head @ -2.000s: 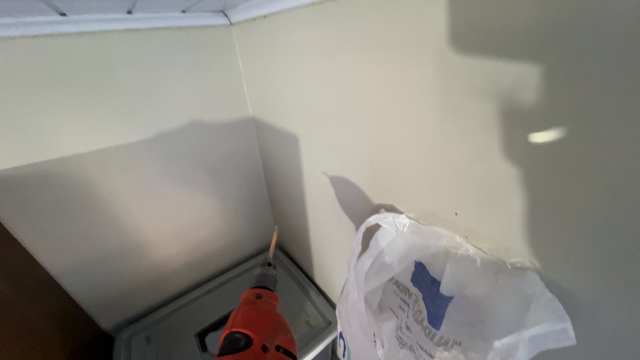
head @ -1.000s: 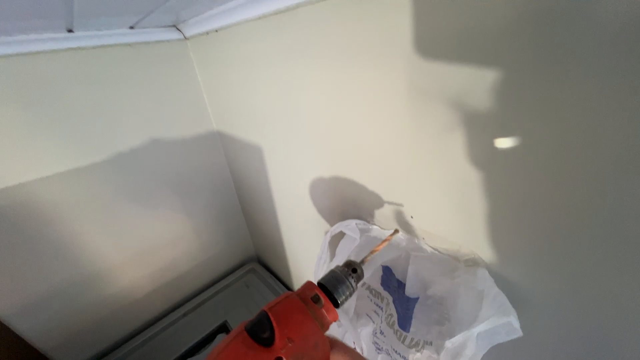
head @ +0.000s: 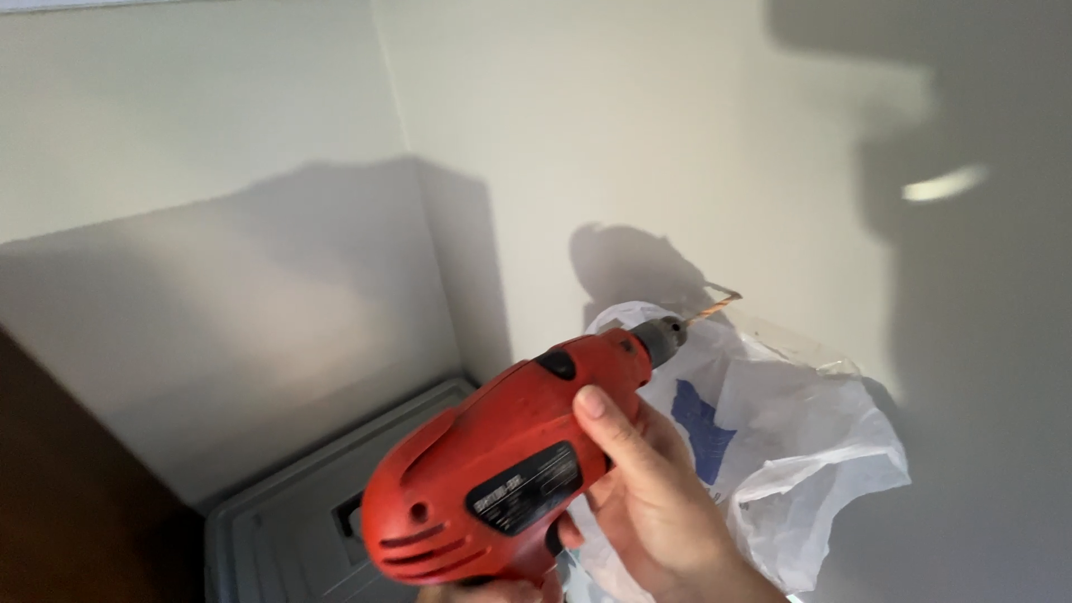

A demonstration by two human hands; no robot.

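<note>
A red corded-style power drill (head: 502, 452) spans the middle of the view, pointing up and to the right. Its chuck (head: 662, 339) holds a copper-coloured drill bit (head: 713, 307). Low in the view, my left hand (head: 502, 591) is wrapped around the handle, mostly cut off by the lower edge, with a fingertip beside the trigger. My right hand (head: 649, 490) grips the drill body behind the chuck, thumb on the near side and the other fingers largely hidden. Behind the drill, a white plastic bag (head: 787, 427) with blue print hangs against the wall. The bit's tip overlaps the wall just above the bag.
A grey plastic lidded bin (head: 276, 519) stands in the corner, below left of the drill. Pale walls (head: 536, 109) meet behind it. A dark brown surface (head: 59, 477) borders the lower left. Shadows fall on both walls.
The drill has moved from over the bin to in front of the bag, and its bit has swung rightward. My right hand now shows on its body. The view has shifted.
</note>
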